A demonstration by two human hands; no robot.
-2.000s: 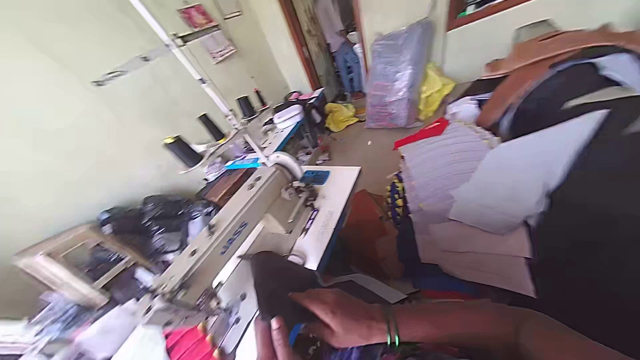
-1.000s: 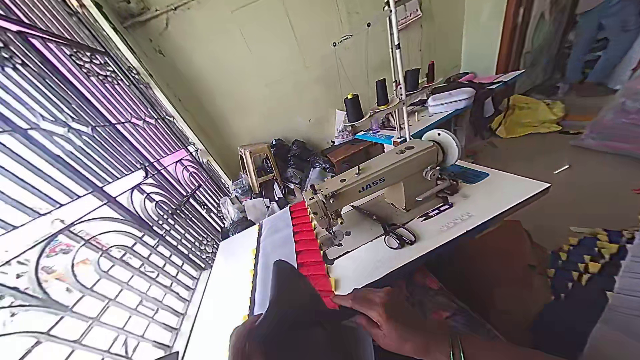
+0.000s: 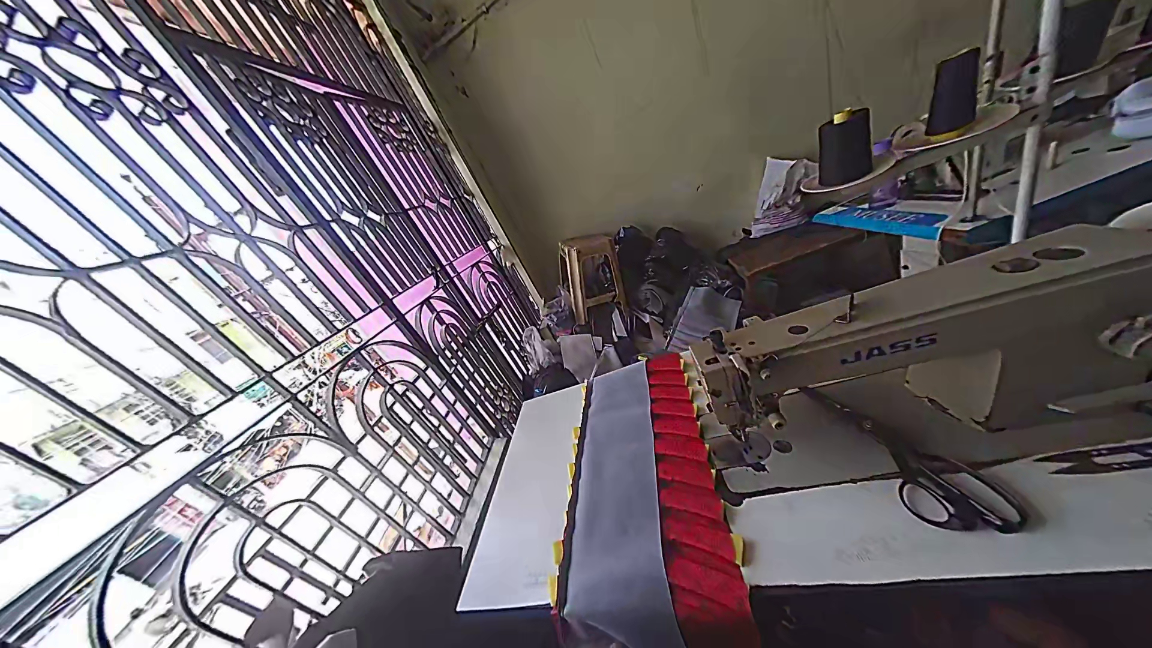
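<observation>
Neither of my hands shows in the head view now. A long strip of grey material [image 3: 616, 486] and a stack of red pieces [image 3: 693, 504] with yellow edge bits run side by side across the white sewing table [image 3: 531, 495]. Right of them stands a JASS industrial sewing machine [image 3: 900, 351], its needle area [image 3: 747, 423] close to the red pieces. Black-handled scissors [image 3: 963, 504] lie on the table under the machine arm. Dark material [image 3: 396, 598] is at the lower left, beside the table edge.
A metal window grille [image 3: 378, 297] lines the left side. Behind the table are a wooden stool [image 3: 589, 274], black plastic bags [image 3: 661, 261] and a brown box-like piece [image 3: 796, 265]. Black thread cones [image 3: 844, 148] stand on a rack at the upper right, near another table with a blue edge [image 3: 882, 220].
The view has swung strongly left towards the grille. Both hands and the dark piece at them, seen at the bottom one second ago, have left the view or, for the piece, cannot be followed.
</observation>
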